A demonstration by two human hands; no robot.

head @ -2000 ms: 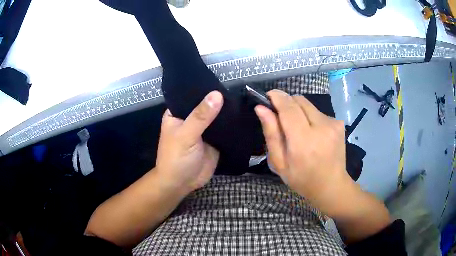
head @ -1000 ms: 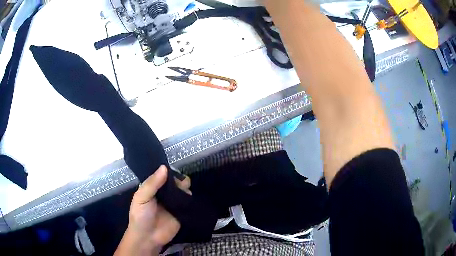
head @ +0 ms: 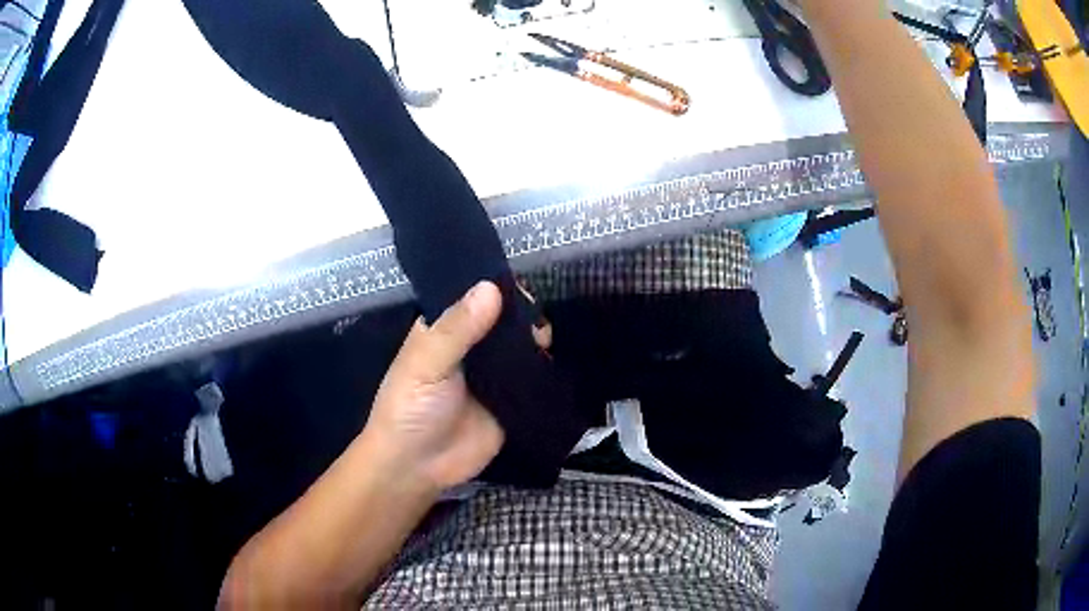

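Observation:
A black rib band (head: 388, 167) runs from the white table over its front edge to my lap. My left hand (head: 436, 394) grips the band just below the table edge, thumb on top. The band joins a black garment piece (head: 681, 382) on my lap, with white tape (head: 633, 442) across it. My right forearm reaches up to the top right; the right hand is cut off by the upper frame edge. Thread snips (head: 615, 74) with orange handles lie on the table. Black fabric shears (head: 794, 54) lie beside the right forearm.
A ruler strip (head: 669, 203) runs along the table's front edge. Spare black bands (head: 60, 155) lie at the table's left. The orange tape guide (head: 961, 57) and yellow disc (head: 1057, 48) are at the upper right. Black scraps (head: 878, 296) lie on the grey floor.
From one second ago, the view has shifted so the table sits higher and most of the machine is out of frame. My left hand still holds the band. Compared with two seconds ago, my right hand has left the band.

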